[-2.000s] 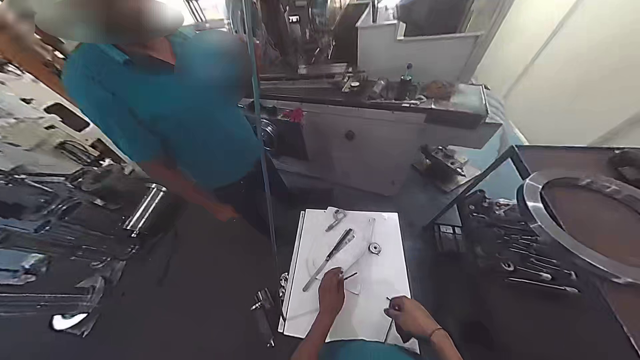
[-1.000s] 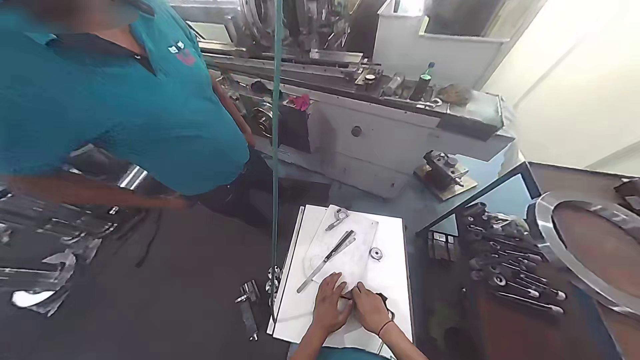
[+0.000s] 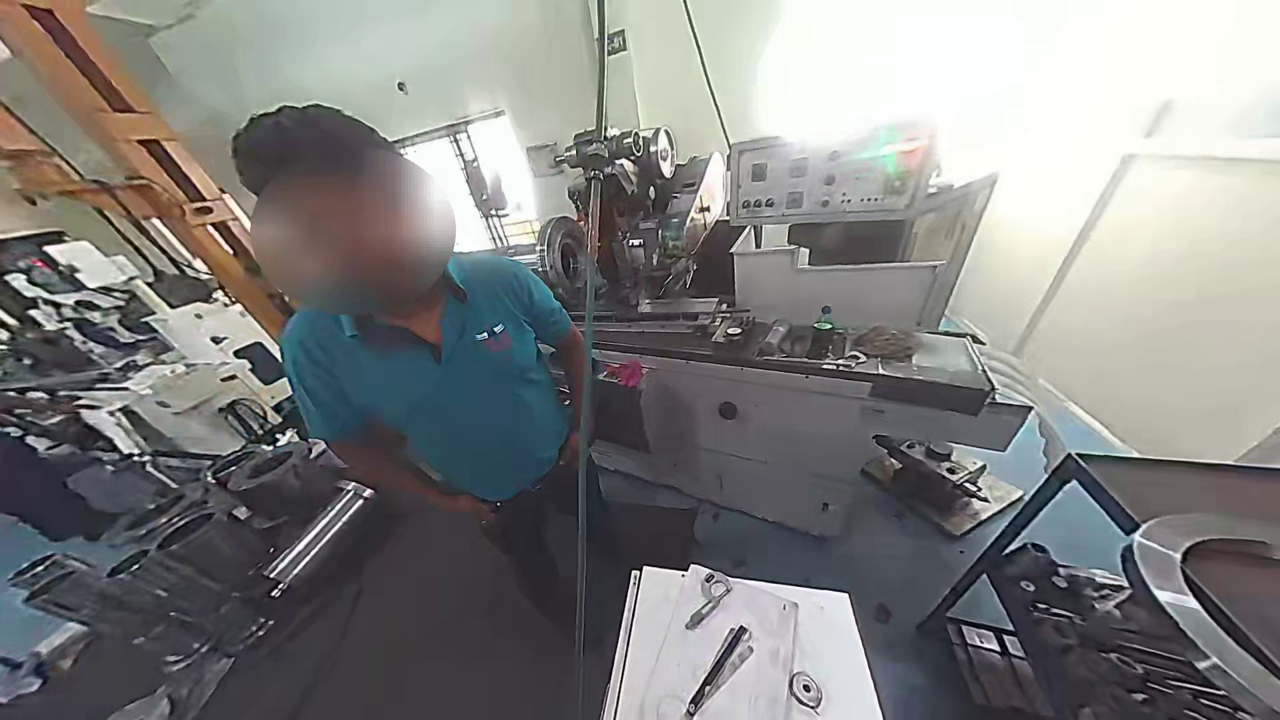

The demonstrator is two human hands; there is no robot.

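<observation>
Neither my left hand nor my right hand shows in the head view now; the bottom edge cuts off the near part of the white board [image 3: 840,640]. On it lies a translucent sheet [image 3: 670,660]. A micrometer [image 3: 711,600] rests near the top of that sheet, and a dark-handled, slender tool [image 3: 718,670] lies slantwise below it. To their right is a small round metal ring [image 3: 806,690].
A co-worker in a teal shirt [image 3: 450,390] stands ahead on the left. Behind is a grinding machine [image 3: 720,430]. A rack with a large metal ring [image 3: 1160,560] and tools is at right; metal cylinders [image 3: 318,540] lie at left.
The view has tilted up, and both hands, seen over the board earlier, are out of frame. The co-worker's face and upper body now show.
</observation>
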